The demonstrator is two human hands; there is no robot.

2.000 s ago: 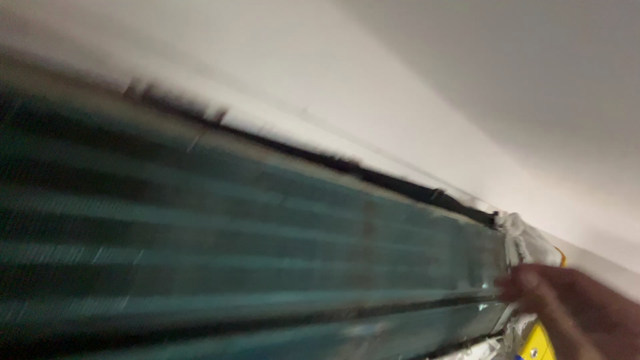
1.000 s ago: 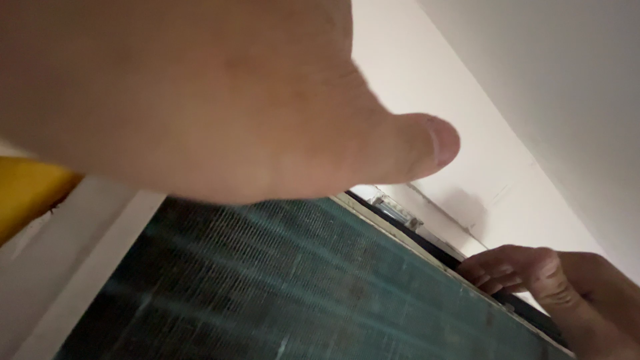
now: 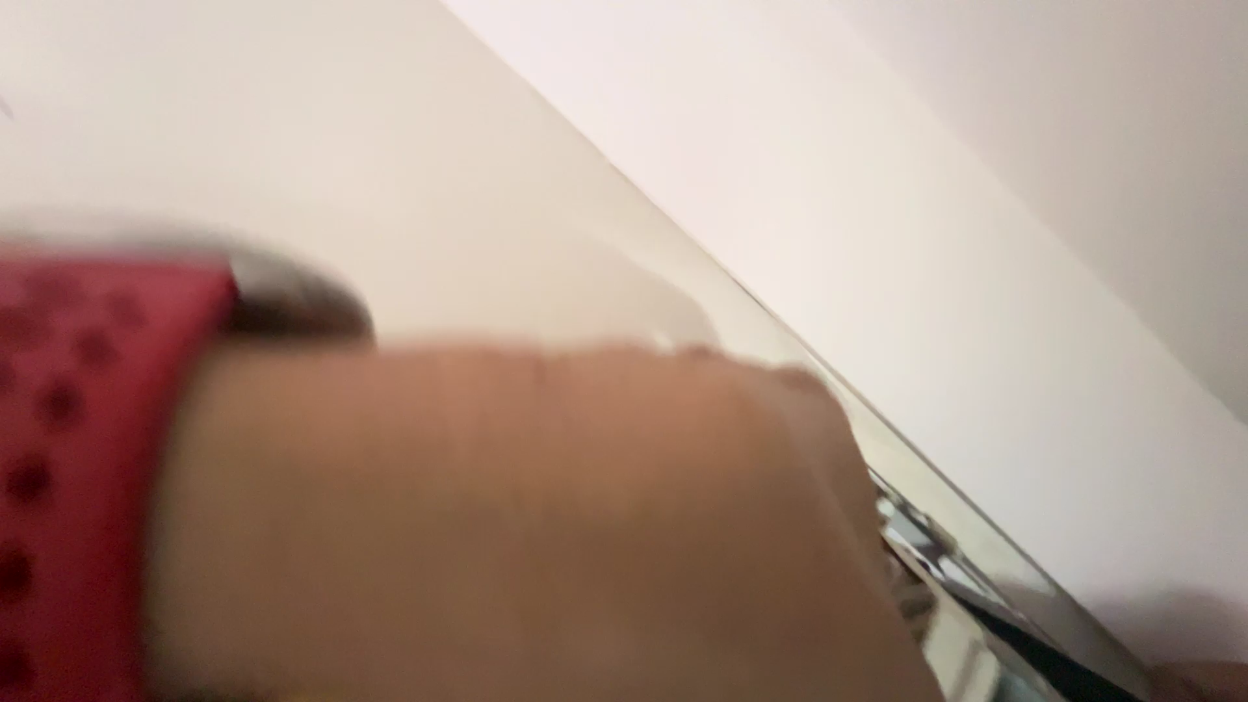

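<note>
My left hand [image 3: 585, 526] fills the lower middle of the view, very close and blurred, its back toward the camera. A watch with a red perforated band [image 3: 88, 439] is on that wrist. The fingers are hidden, so what they touch does not show. Beyond the knuckles runs the top edge of the air conditioner's indoor unit [image 3: 960, 604], with a dark strip along it. At the lower right corner only a small blurred part of my right hand [image 3: 1204, 681] shows, near the unit's edge.
A pale wall [image 3: 322, 156] rises behind the unit. A thin, slanting line separates it from a lighter surface [image 3: 780, 195], and a greyer surface lies at the upper right.
The view has shifted a lot; the finned coil seen earlier is now mostly out of sight behind my left hand. My right hand, earlier at the unit's top edge, now barely shows at the corner.
</note>
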